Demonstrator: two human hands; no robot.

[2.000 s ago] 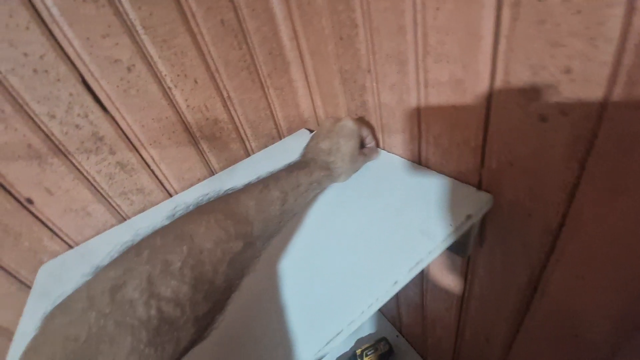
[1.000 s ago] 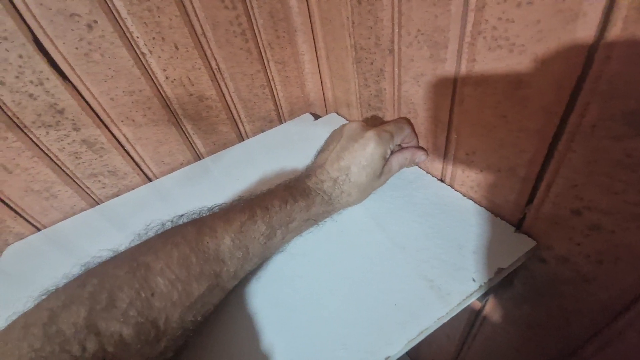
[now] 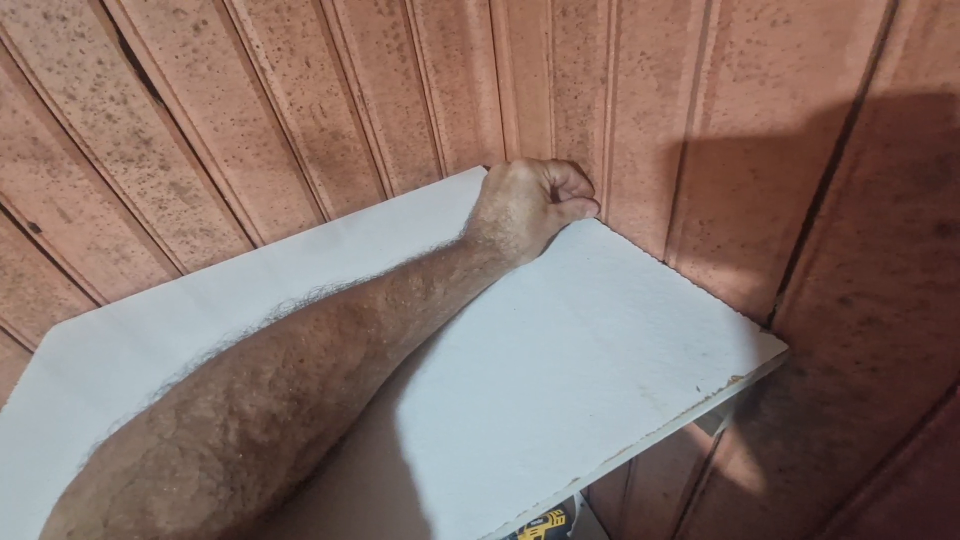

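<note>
My left hand (image 3: 532,202) comes in from the lower left, back of the hand up, fingers curled with the thumb on the right. It rests at the back corner of a white board shelf (image 3: 570,345), against the wall. No object shows in the fingers, though the palm side is hidden. The board's front edge is chipped near the right corner. My right hand is not in view.
Reddish grooved wall panels (image 3: 375,90), speckled with dark spots, meet behind the board. Below its front edge, part of a yellow and black object (image 3: 547,523) shows near a lower white surface. A support piece (image 3: 712,420) sits under the right corner.
The fingers stay curled at the board's back corner. The view has shifted, and the yellow and black object under the board, out of sight one second ago, shows again.
</note>
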